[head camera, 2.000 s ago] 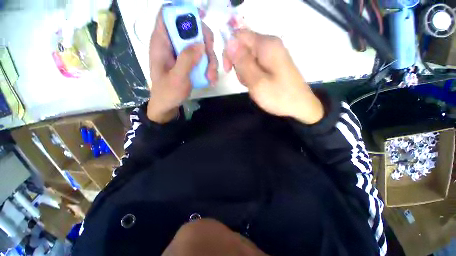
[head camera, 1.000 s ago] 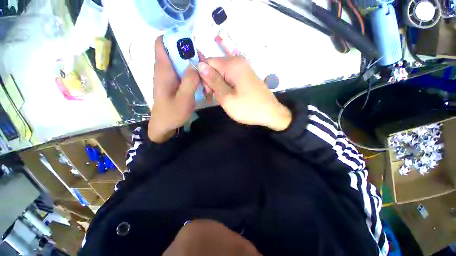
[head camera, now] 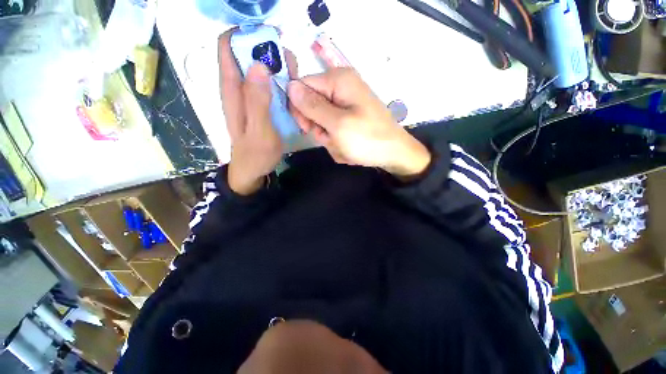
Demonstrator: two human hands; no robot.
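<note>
A light-blue handheld fan is held upright over the white mat, its round head cut off by the top edge. Its dark display panel faces up and shows faint lit marks. My left hand is wrapped around the fan's handle, thumb just below the display. My right hand pinches a thin, slim item against the handle's right side; most of it is hidden by the fingers. A loose black rounded square, a red-and-white item and a grey disc lie on the mat.
Black tool shapes and a light-blue part are at the upper right. A yellowish block is on the left. Cardboard boxes hold silver-white parts at lower right and blue parts at lower left.
The fan has moved slightly up in the picture since a second ago. My left thumb has moved up toward the display. Since the earliest frame, my right hand has come to the handle.
</note>
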